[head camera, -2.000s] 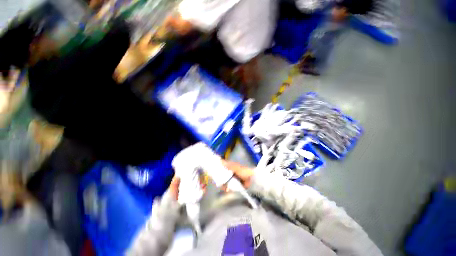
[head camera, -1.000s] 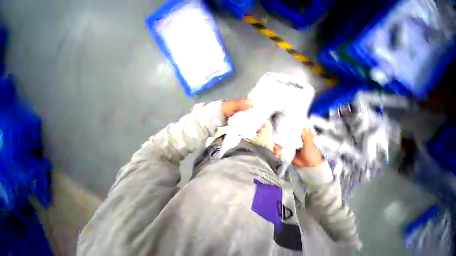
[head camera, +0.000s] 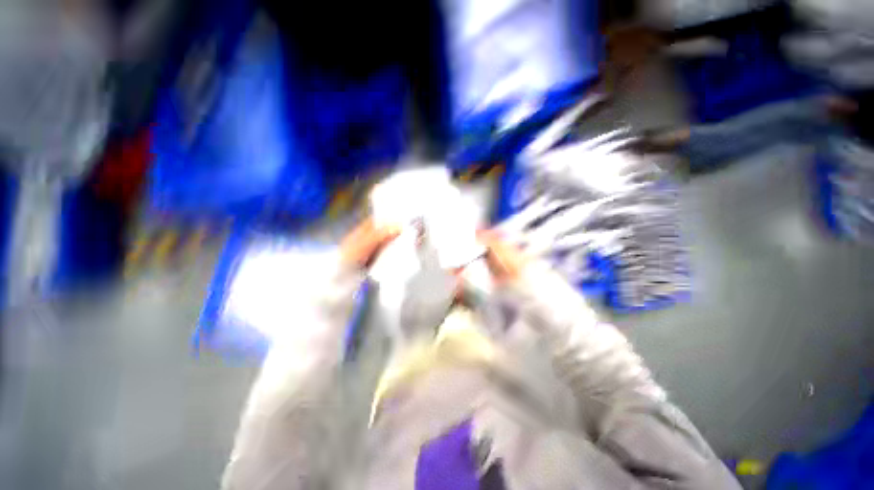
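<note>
The frame is heavily blurred. A white moulded part (head camera: 426, 206), overexposed and with pieces hanging down, is held in front of my chest. My left hand (head camera: 367, 243) grips its left side. My right hand (head camera: 501, 256) grips its right side. Some fingers of both hands are hidden behind or under the part. Whether it is one part or a pair, I cannot tell.
A white-lined blue tray (head camera: 218, 297) lies on the grey floor at left. Heaped white limb-like parts (head camera: 599, 182) lie at right beside a crate of grey parts (head camera: 654, 258). Blue crates (head camera: 225, 124) and yellow-black tape (head camera: 177, 251) are behind. Another blue crate (head camera: 834, 464) is at lower right.
The view has swung round: the lined tray now shows lower at left and the heap at upper right. Both hands still hold the white part.
</note>
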